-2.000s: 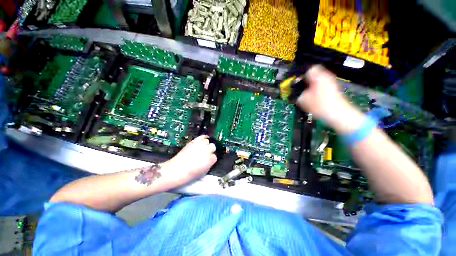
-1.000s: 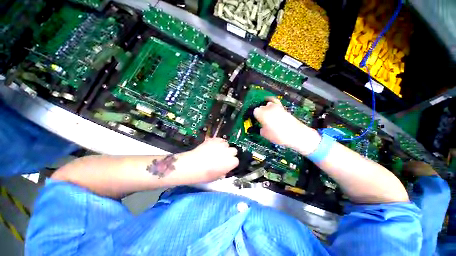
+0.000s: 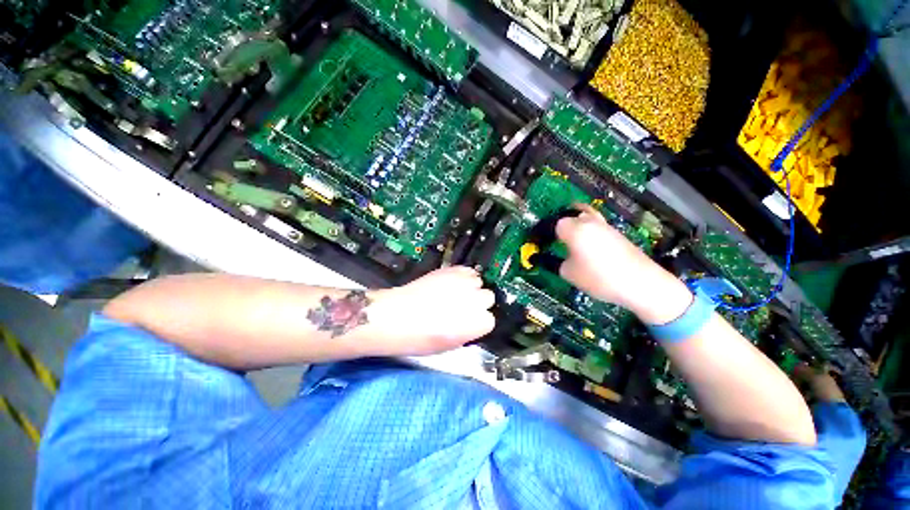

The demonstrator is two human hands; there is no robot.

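Observation:
A green circuit board [image 3: 547,199] lies in a black pallet before me, partly covered by my right hand. My right hand [image 3: 599,257] is over its left half, palm down, with dark coverings at the fingertips. A bright yellow component [image 3: 528,256] shows at those fingertips, just above or against the board; exact contact is hidden. My left hand [image 3: 449,311] is curled at the pallet's near left corner, with dark fingertips; whether it holds anything is hidden.
Another populated board [image 3: 384,139] lies left in its pallet, with metal clamps [image 3: 524,367] at the near edges. Bins of pale pieces [image 3: 564,25], small golden pieces [image 3: 654,75] and large yellow blocks [image 3: 798,129] stand behind. A neighbour's arm [image 3: 836,423] is at right.
My right hand has come from near the bins down onto the board with the yellow component. My left hand stays at the pallet corner. The view has turned and shifted.

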